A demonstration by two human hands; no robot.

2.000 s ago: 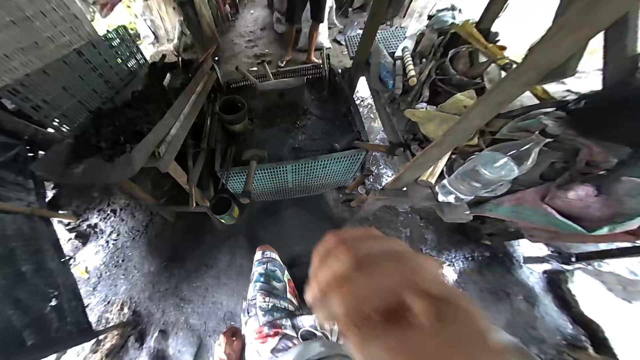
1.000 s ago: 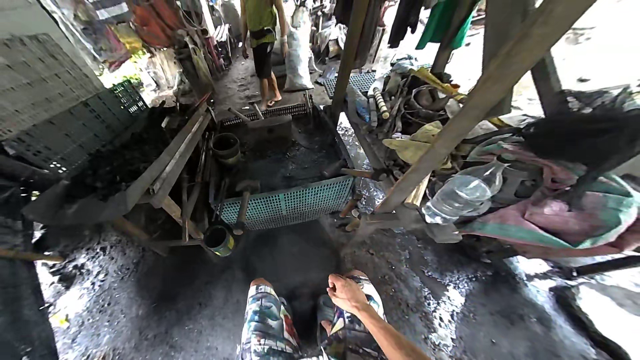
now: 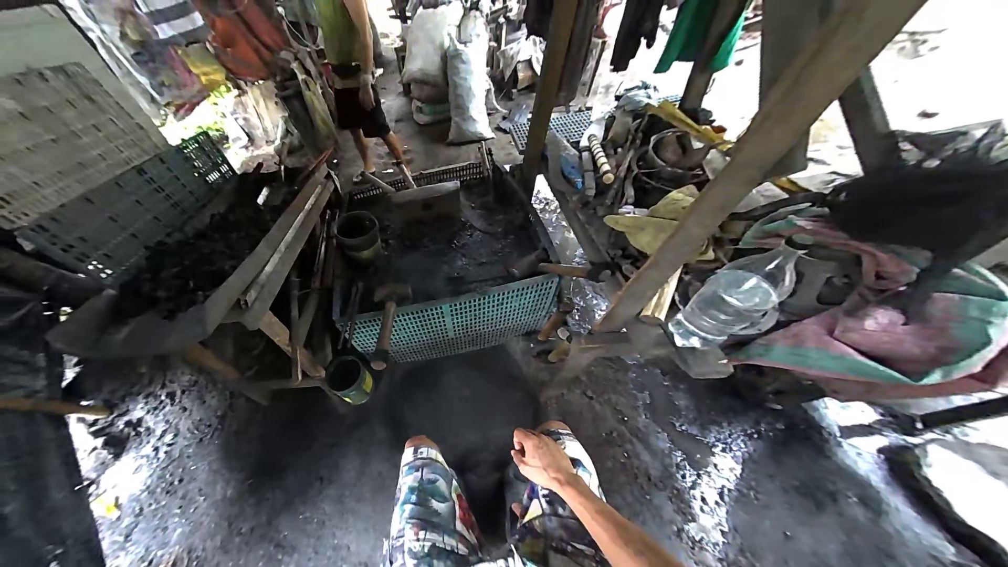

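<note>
My right hand [image 3: 543,458] rests over my right knee, its fingers curled; no object shows in it. My left hand is out of view. My legs are in patterned shorts [image 3: 431,492]. In front of them stands a soot-black bin or hearth with a green perforated plastic crate panel [image 3: 461,319] along its near side. A hammer [image 3: 386,323] hangs head up over that panel at its left part, and another wooden-handled tool [image 3: 563,270] lies at its right corner. A rusty can [image 3: 359,236] stands inside at the left; a second can [image 3: 350,380] is below, outside the panel.
Charcoal [image 3: 193,256] fills a tray at the left beside wooden boards [image 3: 287,244]. A slanted wooden post [image 3: 756,157] crosses the right side, near a large clear plastic bottle [image 3: 728,303] and a pink-green sack [image 3: 890,339]. A person [image 3: 358,79] stands beyond the bin, near white sacks [image 3: 470,79].
My right hand, blurred and raised near the camera two seconds ago, has come down to my right knee. The view has tilted up, showing more of the person behind.
</note>
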